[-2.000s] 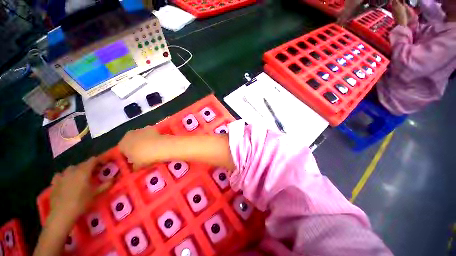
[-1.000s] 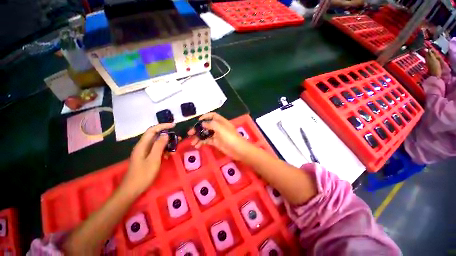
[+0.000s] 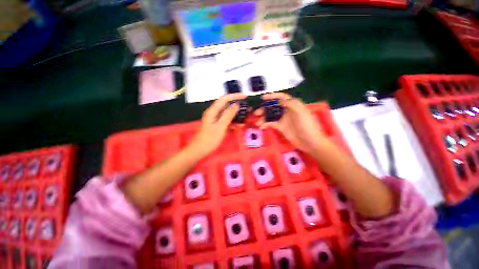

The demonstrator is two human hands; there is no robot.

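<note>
My left hand (image 3: 218, 123) holds a smartwatch unit (image 3: 240, 111) with its black side showing, above the back edge of the near foam tray (image 3: 152, 132). My right hand (image 3: 295, 122) holds a second black smartwatch unit (image 3: 272, 110) close beside it. The tray below has many pockets with pink-backed units face down, such as one (image 3: 237, 227); several back-left pockets are empty. Two more black watches, a left one (image 3: 232, 86) and a right one (image 3: 257, 83), lie on the white paper sheet (image 3: 205, 79) just beyond my hands.
The tester (image 3: 220, 23) stands at the back. A pink slip (image 3: 156, 85) lies left of the paper sheet. Another foam tray (image 3: 67, 173) is at left. A clipboard's record sheet (image 3: 362, 121) with a dark pen (image 3: 389, 155) is at right, beside another watch tray (image 3: 415, 105).
The view has turned left, bringing the left tray in. My hands have come from the near tray's pockets to its back edge and picked up a unit each; both remain held.
</note>
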